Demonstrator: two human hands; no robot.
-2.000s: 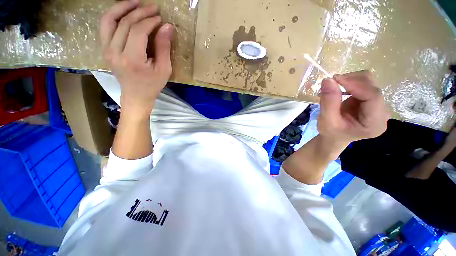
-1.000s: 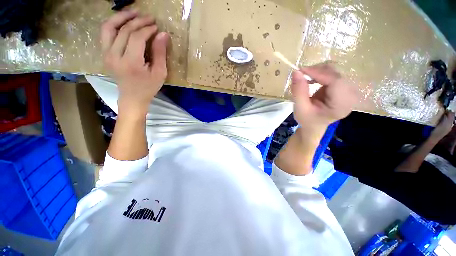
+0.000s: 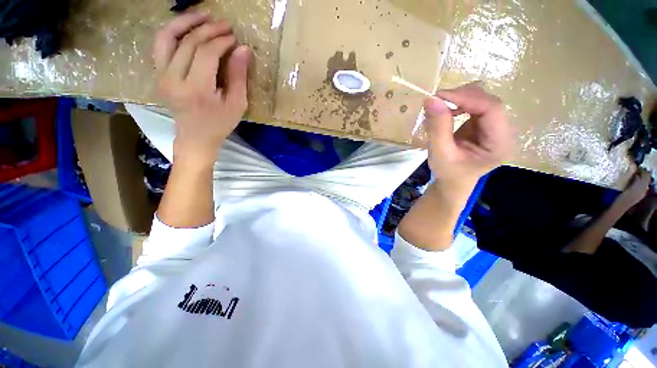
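My right hand point(image 3: 472, 133) pinches a thin white cotton swab point(image 3: 418, 88) between thumb and finger, its tip pointing left toward the dish. The small white oval glue dish point(image 3: 351, 82) with pale liquid sits on the work board point(image 3: 310, 43), with dark wet spots around it. The swab tip is to the right of the dish, not touching it. My left hand point(image 3: 205, 83) rests at the bench edge left of the board, fingers curled and apart, with nothing seen in it.
A black pile point(image 3: 32, 21) lies at the far left of the bench. Below left are a red stool point(image 3: 47, 136), an open carton point(image 3: 108, 169) and a blue crate point(image 3: 47, 251). At right, a person in black point(image 3: 555, 230) sits near black pieces point(image 3: 630, 129).
My right hand has moved left with the swab, bringing its tip nearer the dish. My left hand stays nearly in place. The neighbour's hand and black pieces show more at the right.
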